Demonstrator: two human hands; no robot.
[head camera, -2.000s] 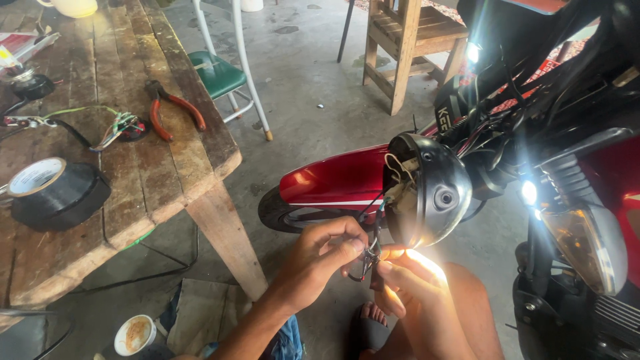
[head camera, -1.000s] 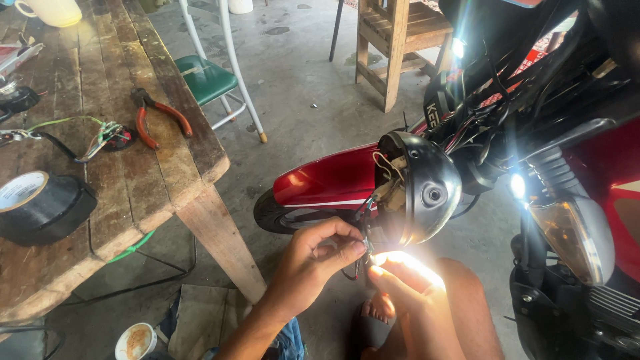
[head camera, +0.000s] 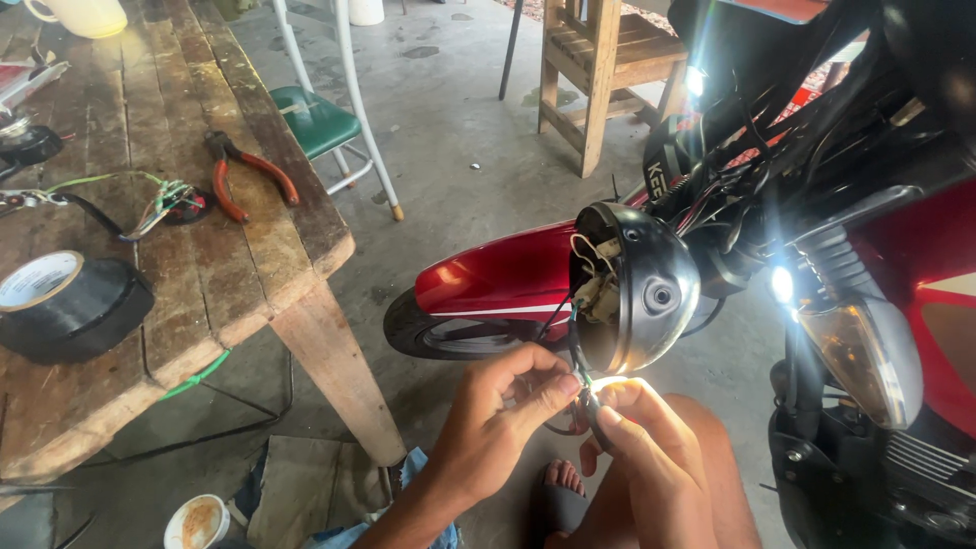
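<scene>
Thin electrical wires (head camera: 585, 375) hang from the open motorcycle headlight housing (head camera: 652, 286), which has white connectors inside. My left hand (head camera: 511, 427) pinches these wires between thumb and forefinger just below the housing. Close on its right, my right hand (head camera: 648, 450) grips a dark cable or sleeve (head camera: 598, 427) at the wires' lower end; its fingers partly hide the joint. Bright light falls on the right fingertips. Behind the hands are the red front fender (head camera: 496, 271) and the front wheel (head camera: 408, 328).
On the wooden table (head camera: 293, 263) at left lie red-handled pliers (head camera: 248, 177), a black tape roll (head camera: 84, 313) and a wired part (head camera: 175, 202). A green-seated chair (head camera: 314, 122) and wooden chair (head camera: 598, 69) stand behind. A cup (head camera: 197, 524) is low at left. Lit lamps (head camera: 781, 284) glare at right.
Both hands stay together below the headlight housing, with only small shifts of the fingers on the wires. The pliers and tape remain on the table.
</scene>
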